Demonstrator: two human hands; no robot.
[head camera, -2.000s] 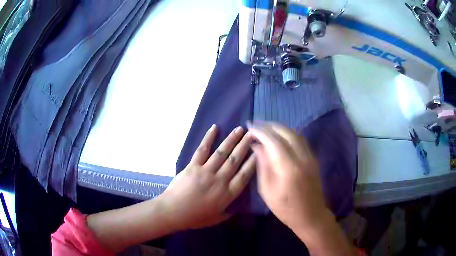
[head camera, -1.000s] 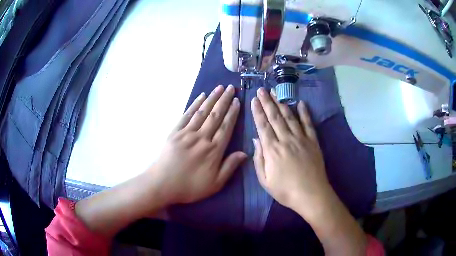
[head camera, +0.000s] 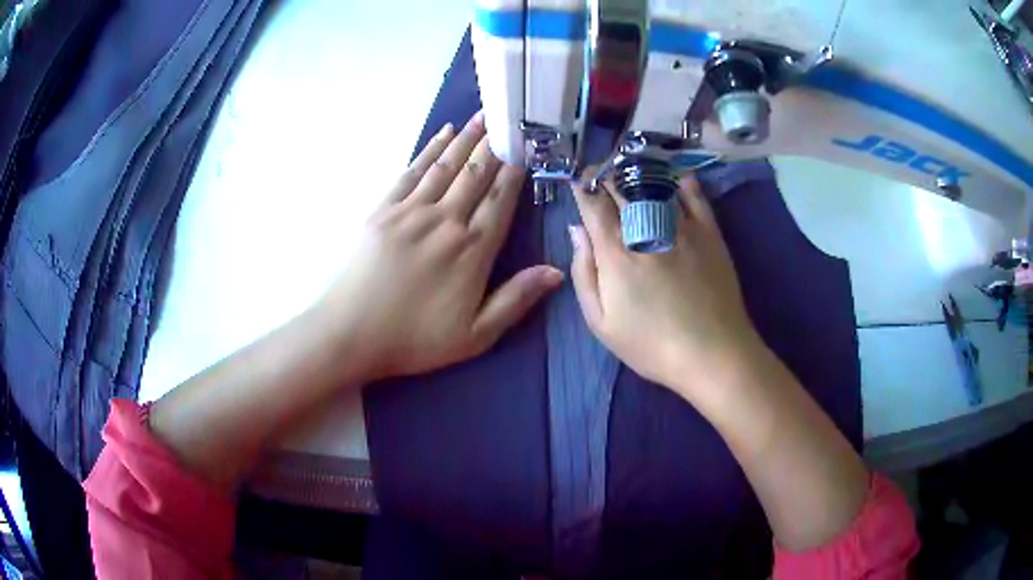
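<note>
A dark purple-navy garment panel (head camera: 453, 453) lies under the machine head and hangs over the table's front edge. A greyer, finely striped strip (head camera: 577, 419) runs down its middle to the presser foot (head camera: 545, 187). My left hand (head camera: 436, 261) lies flat on the panel left of the foot, fingers spread, holding nothing. My right hand (head camera: 657, 283) lies on the panel and strip right of the foot. Its fingertips are partly hidden behind the tension dial (head camera: 648, 224). The needle point cannot be made out.
The white sewing machine (head camera: 906, 125) with a blue stripe spans the upper right. Stacked cut pieces (head camera: 102, 227) lie at the left. Blue-handled snips (head camera: 964, 351) lie at the right on the white table (head camera: 295, 147). A measuring tape strip (head camera: 312, 482) runs along the front edge.
Both hands moved from the panel's near part up beside the presser foot and now lie flat. The panel has shifted further under the machine head, and the striped strip now shows as a narrow band.
</note>
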